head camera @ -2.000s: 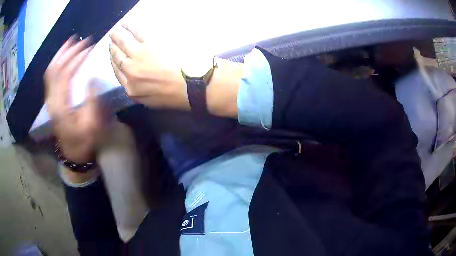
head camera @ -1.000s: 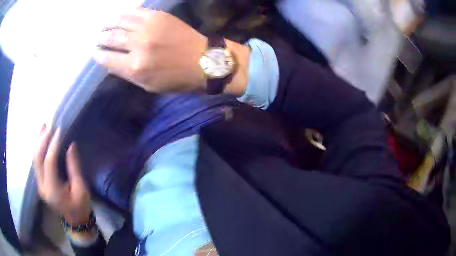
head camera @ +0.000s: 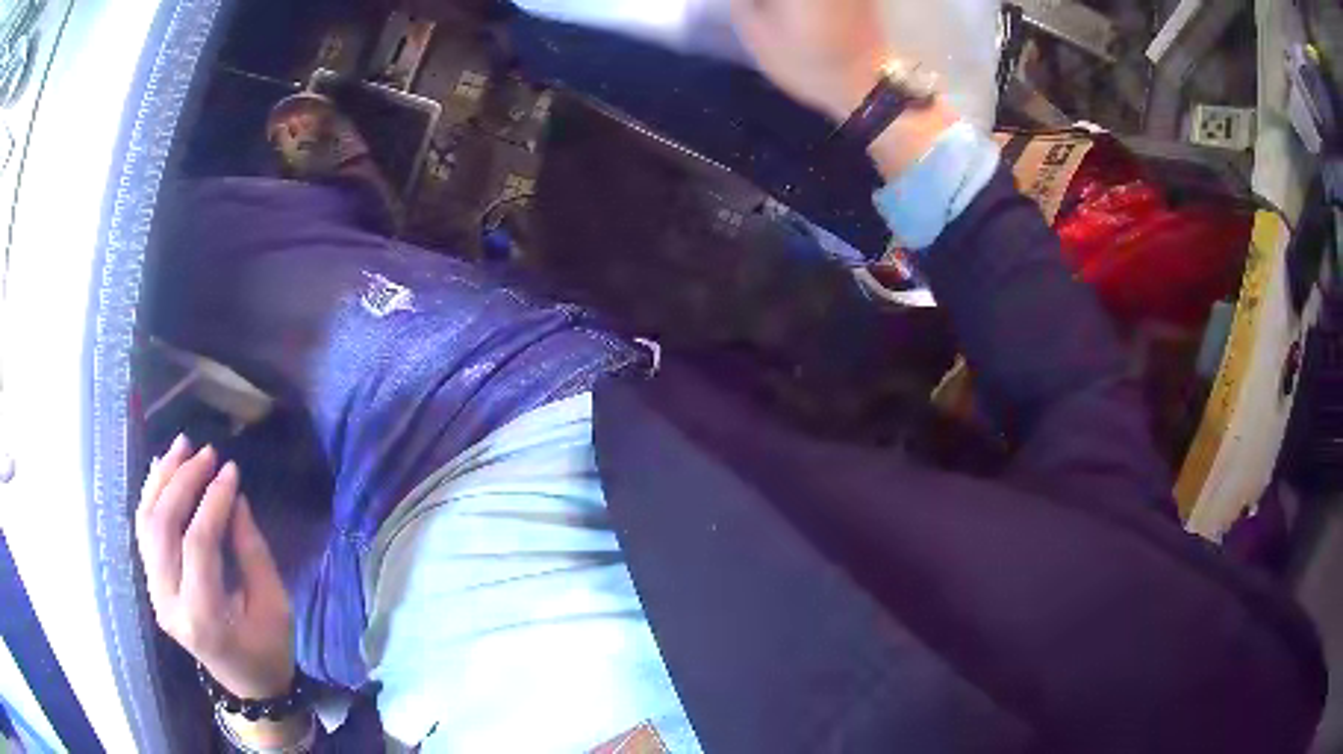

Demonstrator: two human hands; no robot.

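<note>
My left hand [head camera: 214, 567], with a dark bead bracelet, is beside the table's grey edge band [head camera: 121, 339] at the lower left. It is empty, its fingers slightly curled and apart. My right hand [head camera: 810, 56], with the watch, is stretched out to the upper right at the picture's top edge. It is blurred and its fingers are partly cut off. Pale blue-white cloth [head camera: 950, 41] shows on both sides of it. Whether the hand grips the cloth cannot be told.
The white machine table [head camera: 52, 295] runs down the left side. Below, a dark space holds metal parts. At the right are red material [head camera: 1156, 243], a cardboard box [head camera: 1043, 165] and a yellow-edged white board [head camera: 1237, 383]. My jeans and open dark jacket fill the middle.
The view has turned to the right, and the table now shows only at the left. My right hand has left the table edge and is out by the pale cloth. My left hand remains near the edge.
</note>
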